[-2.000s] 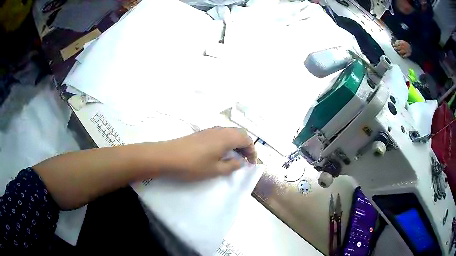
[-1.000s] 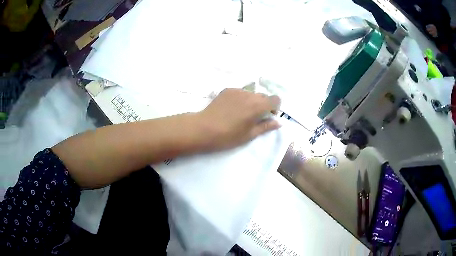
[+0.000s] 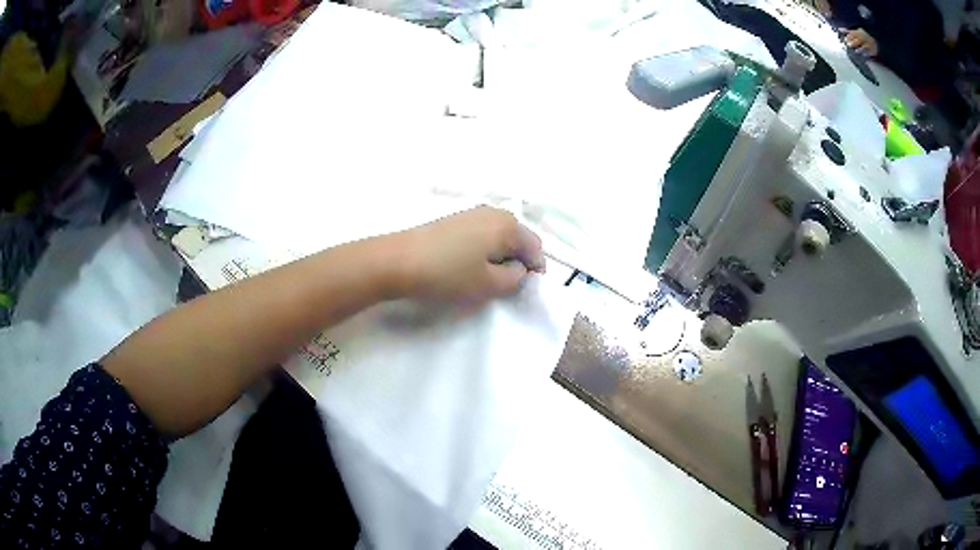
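My left hand [image 3: 462, 256], bare below a dark patterned sleeve, pinches the top corner of a white fabric piece [image 3: 441, 397] left of the needle. The piece hangs down over the table's front edge. My right hand is not in view. The sewing machine head [image 3: 849, 236] with its green cover [image 3: 704, 161] stands at the right. Its presser foot [image 3: 649, 309] is at the needle plate, and no cloth from my hand reaches it. A large, overexposed spread of white pieces [image 3: 312, 118] lies behind my hand.
Thread snips [image 3: 763, 446] and a smartphone [image 3: 821, 446] with a purple screen lie below the machine. A control panel [image 3: 913, 414] shows blue. White cloth [image 3: 86, 301] is heaped at the left. Another person's hand [image 3: 860, 41] shows at the far right. A red bag [image 3: 964, 204] is at the right edge.
The whole view has shifted between frames. My left hand keeps hold of the fabric corner and has drawn slightly away from the needle, to the left. The fabric piece has moved with it.
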